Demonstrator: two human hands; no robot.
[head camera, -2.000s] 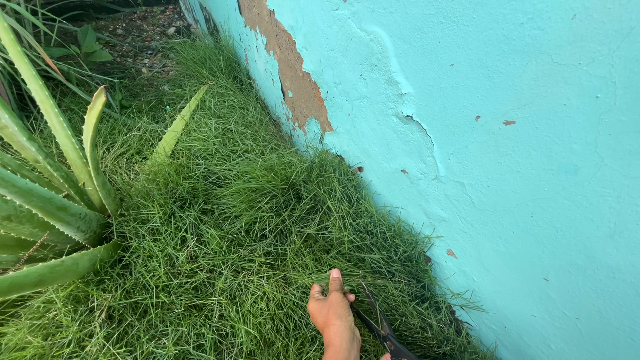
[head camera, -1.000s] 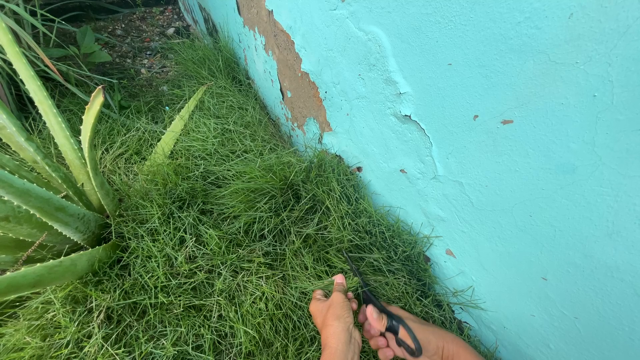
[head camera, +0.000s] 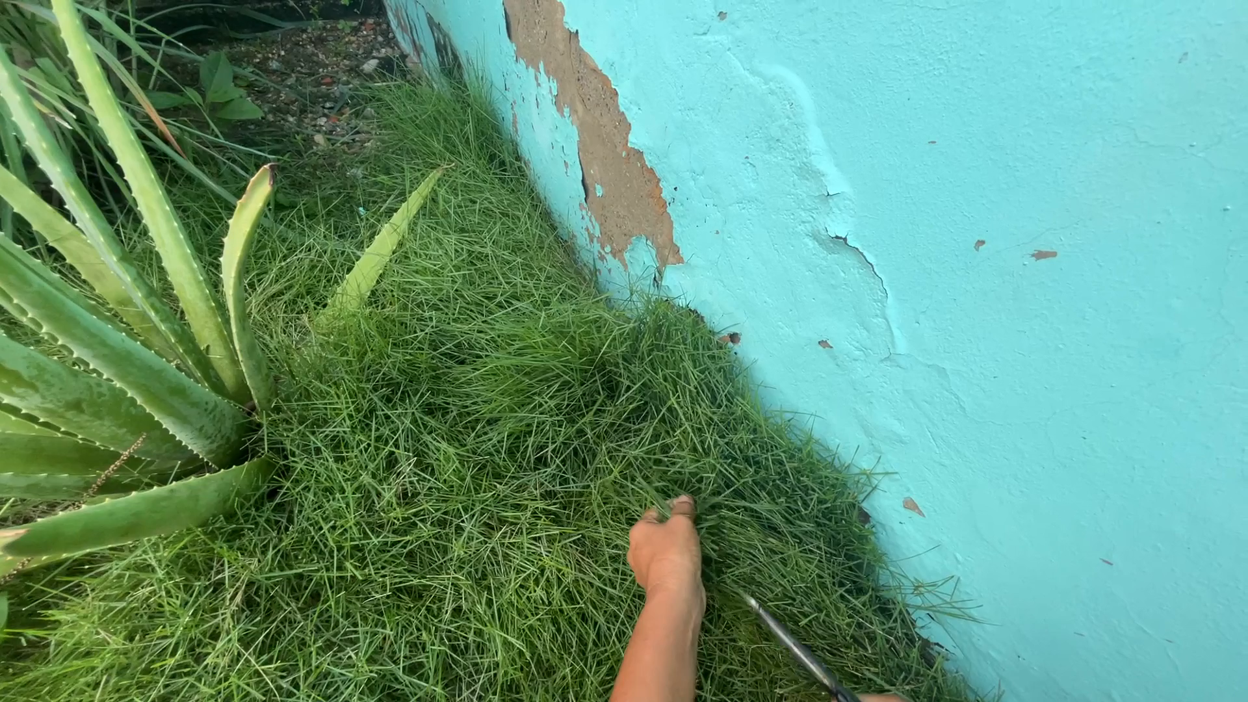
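Observation:
My left hand (head camera: 667, 548) reaches into the long green grass (head camera: 546, 458) at lower centre, its fingertips among the blades; whether they pinch any is hard to tell. To its lower right, a dark pair of scissors (head camera: 801, 651) points up and left, the tip close to the grass. Only a sliver of my right hand (head camera: 882, 698) shows at the bottom edge by the scissors; its grip on the handles is out of frame.
A turquoise painted wall (head camera: 1024, 390) with peeling patches runs along the right side of the grass. A spiny aloe plant (head camera: 166, 390) spreads at the left. Gravelly soil (head camera: 322, 78) lies at the top left, near other leafy plants.
My left hand has moved forward, farther into the grass. My right hand and the scissors, well in view a second ago, have drawn back toward the bottom edge.

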